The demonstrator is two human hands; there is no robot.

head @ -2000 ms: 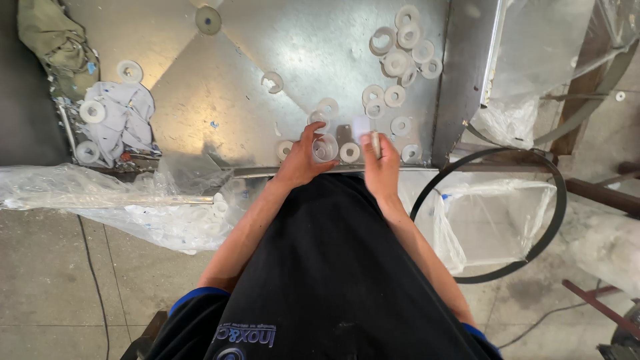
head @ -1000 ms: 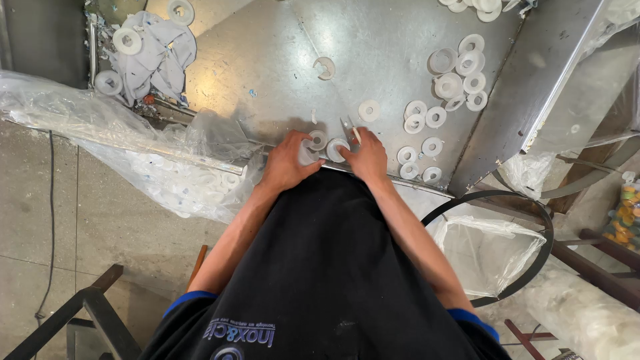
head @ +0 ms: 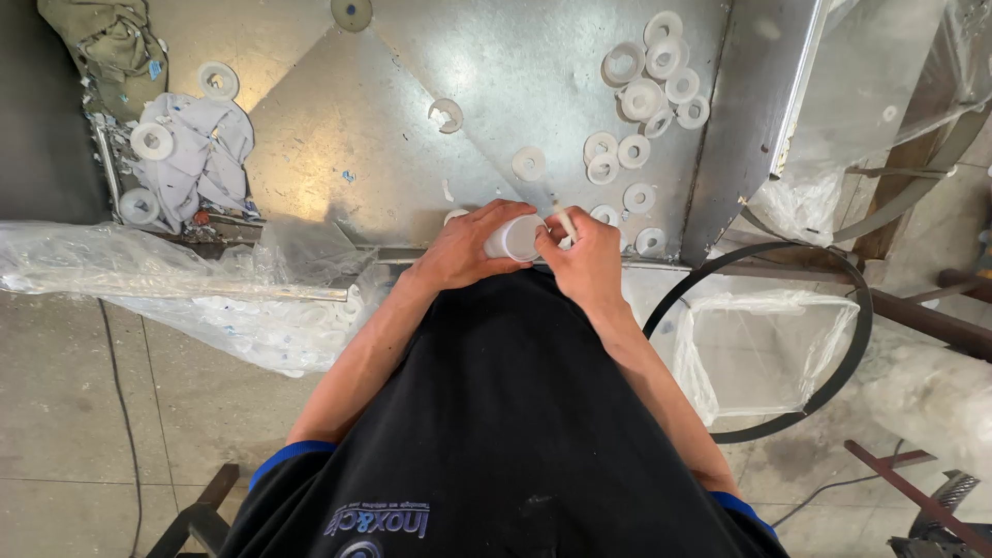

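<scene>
My left hand is closed around a translucent white plastic cup-like part, its round face turned up, just above the metal table's front edge. A slim pale-handled tool, perhaps a knife, is in my right hand, whose fingertips touch the part's rim. Beyond the hands, a white plastic ring lies on the metal table. More white rings are grouped to the right, some overlapping. A broken ring lies farther back.
Grey cloth with rings and scraps lies at the left, near an olive cloth. Clear plastic sheeting hangs over the front left edge. At the right are a raised metal side wall and a black hoop around a plastic bag.
Against one second ago, the cup-like part now shows raised between my hands, and my right hand has come in against its rim. The view has shifted.
</scene>
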